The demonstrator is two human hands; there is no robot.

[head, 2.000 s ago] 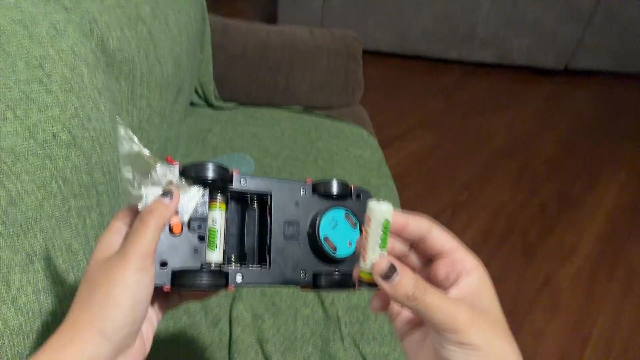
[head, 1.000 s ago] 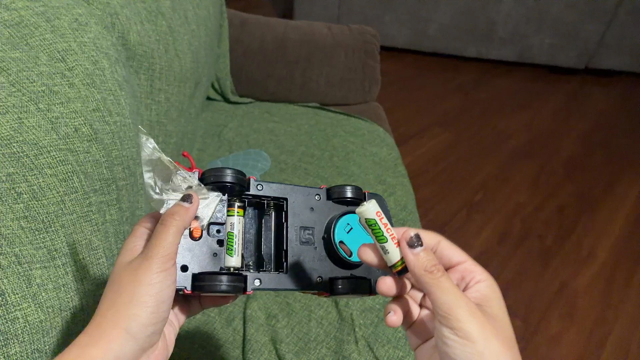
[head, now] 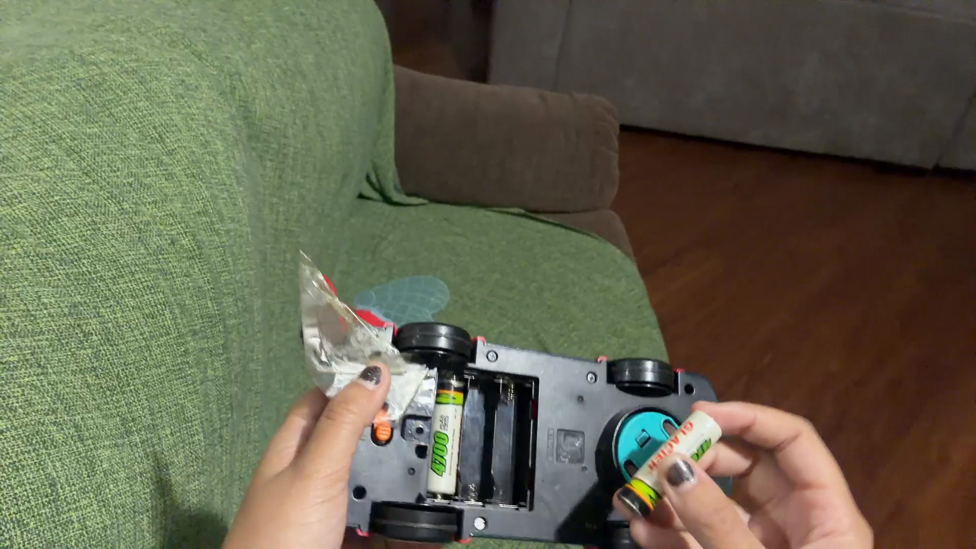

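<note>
My left hand [head: 328, 450] grips the end of an upturned toy car [head: 579, 404], with a crumpled clear plastic wrapper [head: 335, 335] pinched under the thumb. One cylindrical battery [head: 446, 438], white with green and orange bands, lies in the leftmost slot of the car's open battery compartment [head: 499, 442]; bare slots with springs show beside it. My right hand [head: 762, 480] holds a second battery [head: 675, 457], tilted, between thumb and fingers, in front of the teal disc [head: 640, 438] on the car's underside. An orange switch [head: 382, 427] shows near my left thumb.
Below the car is a sofa seat covered with green cloth [head: 488, 244], with a translucent bluish mesh-patterned piece [head: 408, 297] behind the car. A brown armrest [head: 511, 145] stands beyond. Farther off are a grey sofa [head: 724, 69] and a dark wood floor [head: 778, 267].
The battery in my right hand has turned from nearly upright to a slant, its dark end now toward the lower left. The battery in the compartment has stayed in its slot.
</note>
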